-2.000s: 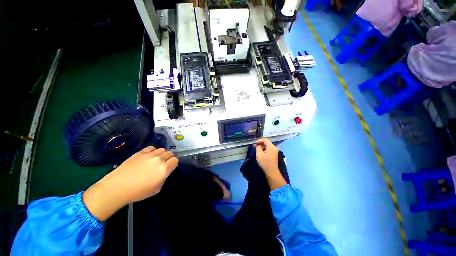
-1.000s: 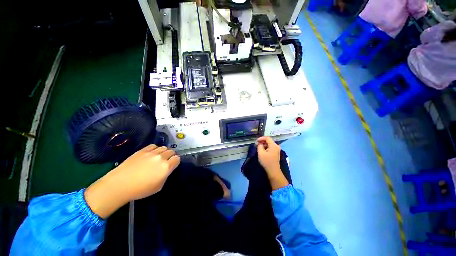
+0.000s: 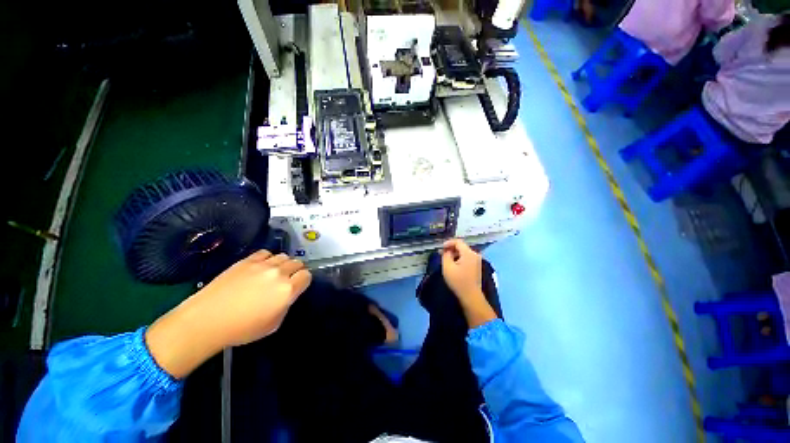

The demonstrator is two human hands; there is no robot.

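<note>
My left hand (image 3: 251, 298) is bent over just below the desk fan, its fingers curled down; the fingertips are hidden and no held thing shows. My right hand (image 3: 462, 266) is at the machine's front edge below the touchscreen (image 3: 419, 222), thumb and fingertips together, with nothing visible in them. A black phone unit (image 3: 341, 134) lies in the left fixture (image 3: 374, 164), near the front. Another phone unit (image 3: 456, 54) lies in the right fixture (image 3: 462, 86), farther back on its slide. The central machine head (image 3: 400, 65) stands between them.
The desk fan (image 3: 195, 227) stands left of the machine beside the green belt (image 3: 130, 130). A yellow button (image 3: 312, 234), green button (image 3: 355, 229) and red button (image 3: 517, 208) are on the front panel. A cable chain (image 3: 507, 102) curves at the right. People sit on blue stools at the right.
The right fixture with its phone unit has moved back from the front, and its cable chain now shows as a loop. The left fixture and both my hands have stayed nearly still.
</note>
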